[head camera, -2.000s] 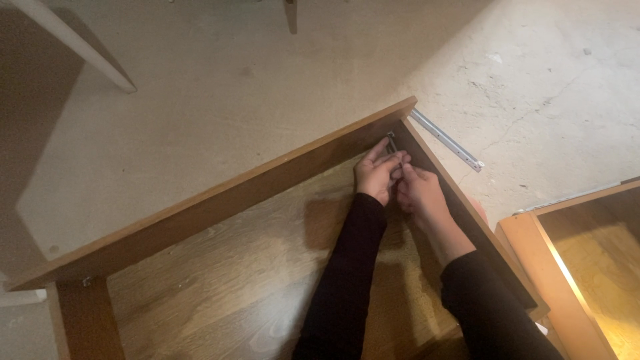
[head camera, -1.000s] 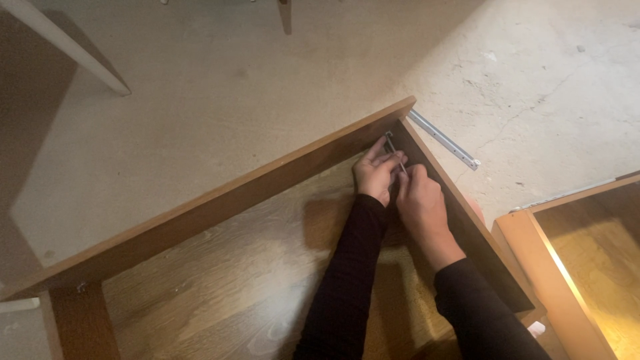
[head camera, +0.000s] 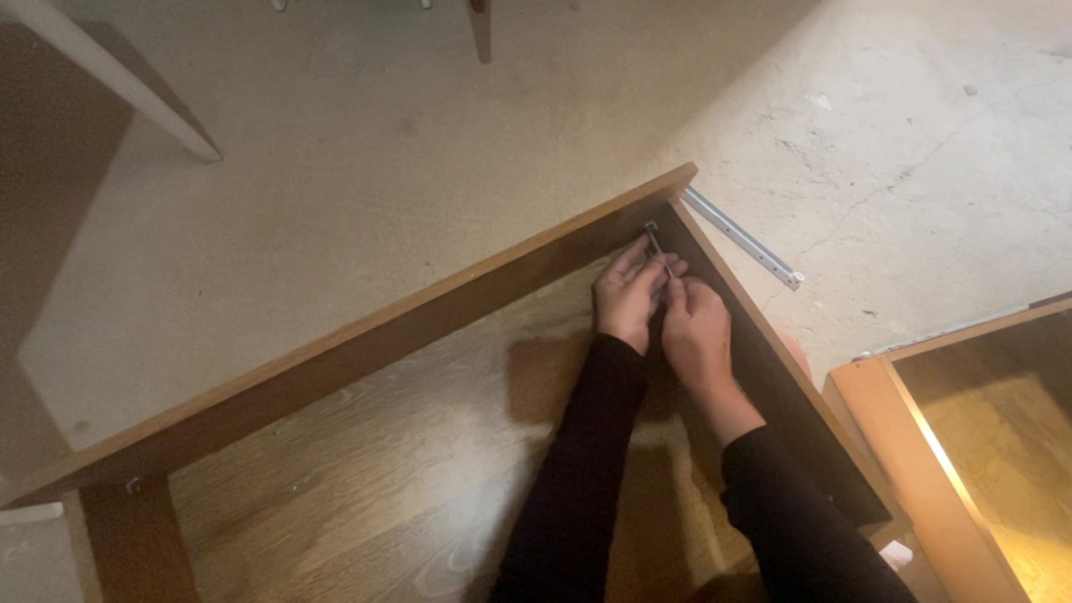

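A wooden drawer box [head camera: 394, 335] lies on the floor, its far right corner under my hands. A small metal bracket or screw fitting [head camera: 651, 226] sits on the inner face of the long panel, close to that corner. From it a thin metal screwdriver shaft [head camera: 657, 245] runs down toward my fingers. My left hand [head camera: 632, 297] steadies the shaft between its fingers, near the fitting. The lower end is in the grip of my right hand [head camera: 697, 327]; any handle is hidden in the fist. A metal drawer slide [head camera: 741, 239] extends outside the corner.
Another wooden drawer [head camera: 892, 410] stands on the concrete floor [head camera: 335, 167] at the right, with a metal rail along its edge. A pale furniture leg [head camera: 126, 84] is at upper left. Another small fitting [head camera: 132, 485] shows in the drawer's left corner.
My right hand has shifted and turned slightly around the tool. My left hand stays by the corner fitting.
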